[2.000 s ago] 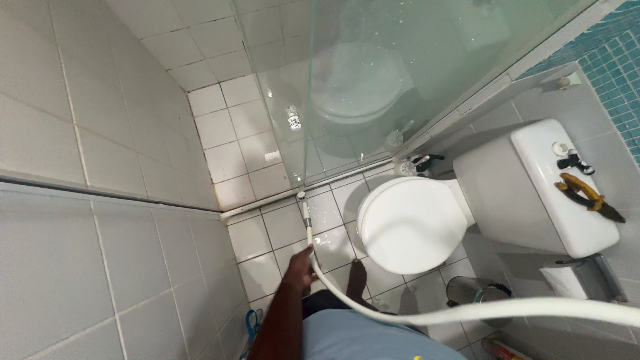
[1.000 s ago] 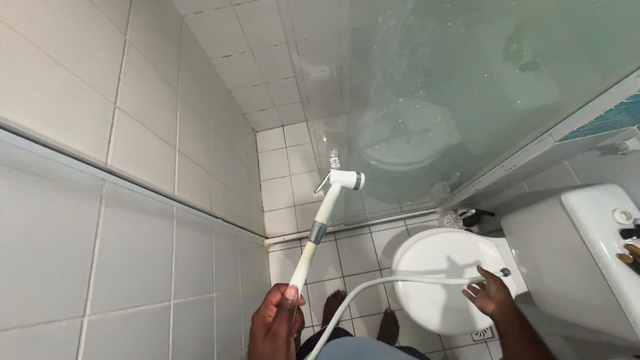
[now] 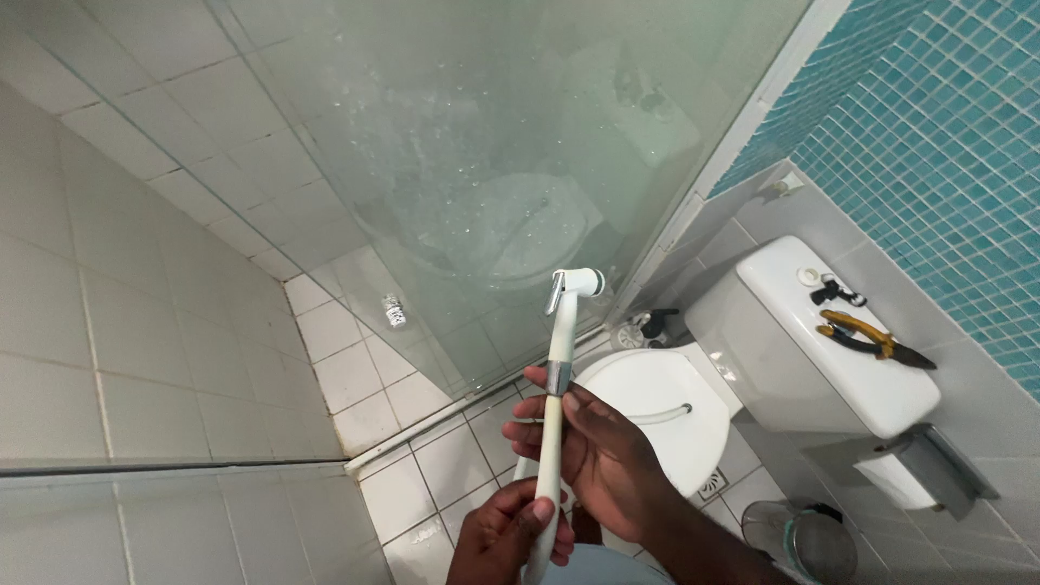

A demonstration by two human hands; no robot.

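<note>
A white bidet sprayer (image 3: 566,321) with a chrome trigger points up in front of me, a chrome collar (image 3: 558,379) joining it to a thick white hose (image 3: 549,455). My left hand (image 3: 508,532) grips the hose low down, between thumb and fingers. Higher up, my right hand (image 3: 597,447) is around the hose just below the collar, its thumb near the metal and its fingers partly spread. The hose's free end, with a dark tip, lies on the white toilet lid (image 3: 678,439) behind my right hand.
Pliers (image 3: 877,340) and small black and white fittings (image 3: 833,291) lie on the toilet tank (image 3: 764,268). A glass shower panel (image 3: 487,162) stands ahead. Bottles (image 3: 646,329), a paper holder (image 3: 934,471) and a bin (image 3: 800,540) are around the toilet.
My right hand has moved from the hose over the toilet to the hose below the collar. The hose's end now rests on the lid. My left hand still holds the hose.
</note>
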